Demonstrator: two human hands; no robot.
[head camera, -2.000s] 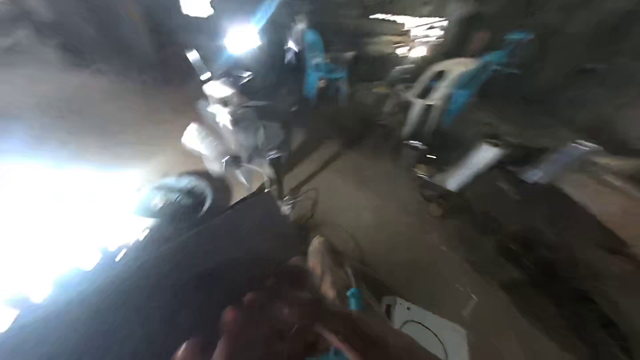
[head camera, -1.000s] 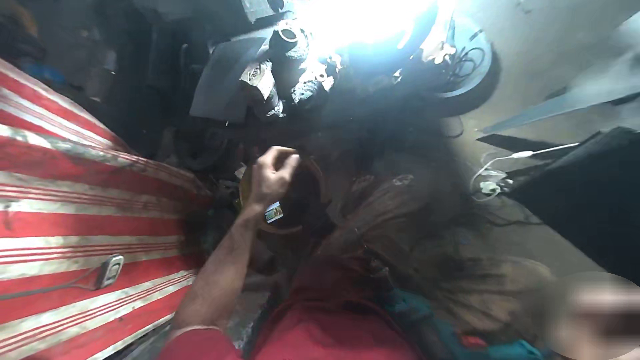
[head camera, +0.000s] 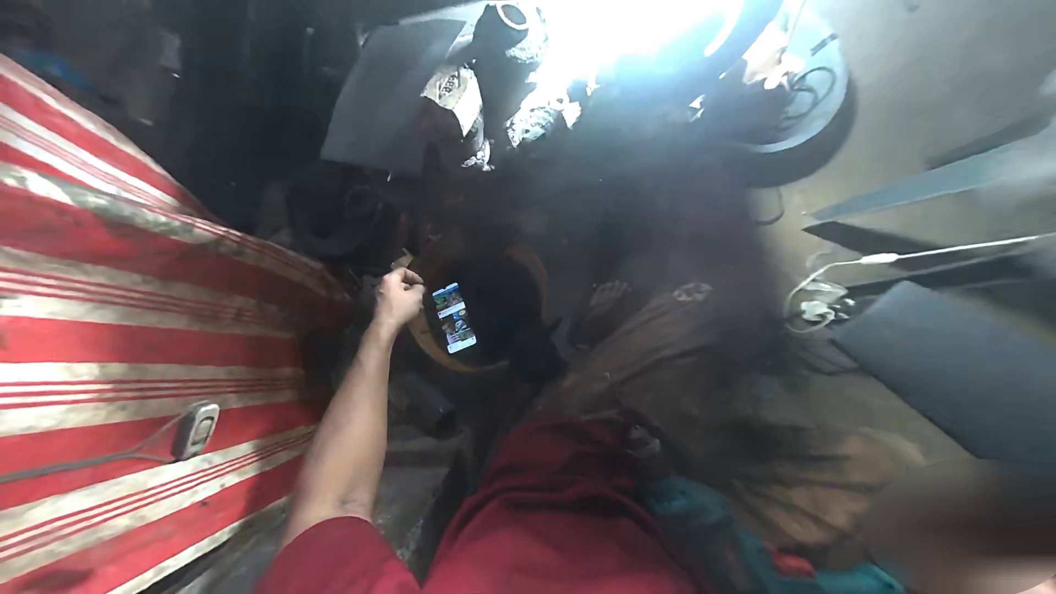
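Note:
My left hand is near the middle of the view, at the left rim of a round, dark container or seat with a yellowish edge. Its fingers are curled together; whether something small is between them cannot be told. Just right of the hand lies a smartphone with its screen lit, apart from the fingers. My right hand is not in view.
A red and white striped cloth covers the left side, with a corded switch on it. White cable lies at right beside a dark panel. A round basin stands at upper right. A blurred person is at lower right.
The view has swung widely since the oldest frame. Since one second ago, my left hand has moved left, off the phone's upper side, and the phone's screen shows more fully.

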